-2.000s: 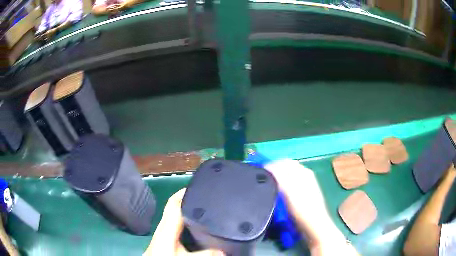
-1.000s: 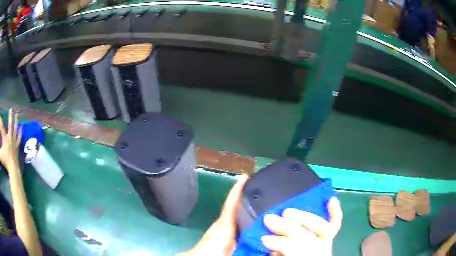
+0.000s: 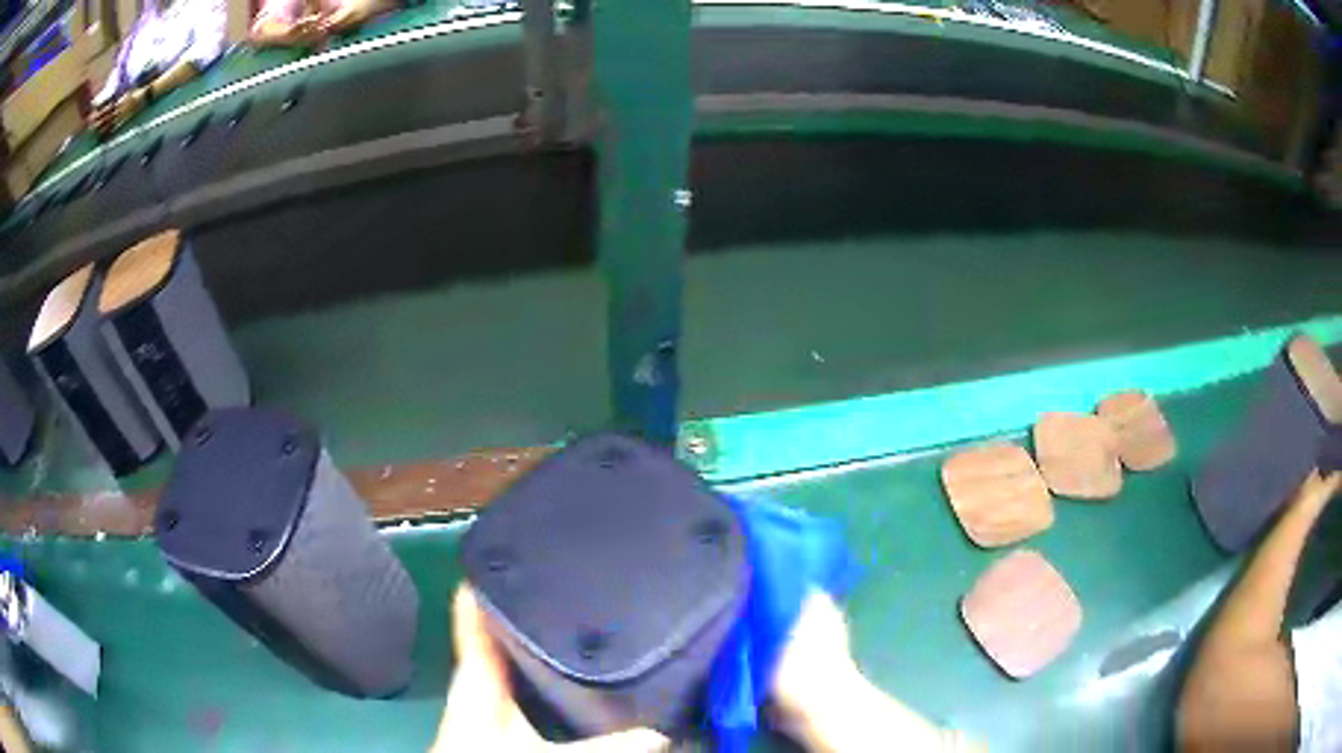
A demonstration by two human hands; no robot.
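A dark grey speaker stands with its black end up at the bottom centre, four small black dots near that end's corners. My left hand grips its lower left and near side, fingers partly cut off by the bottom edge. My right hand holds a bunched blue cloth against the speaker's right side. A second speaker stands black end up to the left, untouched.
Several wood-grain plates lie on the green bench at right. A person's arm reaches to another speaker at far right. Wood-topped speakers stand at left behind the brown strip. A white bottle is at lower left. A green upright rises centrally.
The view swung left and back. The blue cloth has moved off the black end to the speaker's right side, with my right hand. The black end is uncovered.
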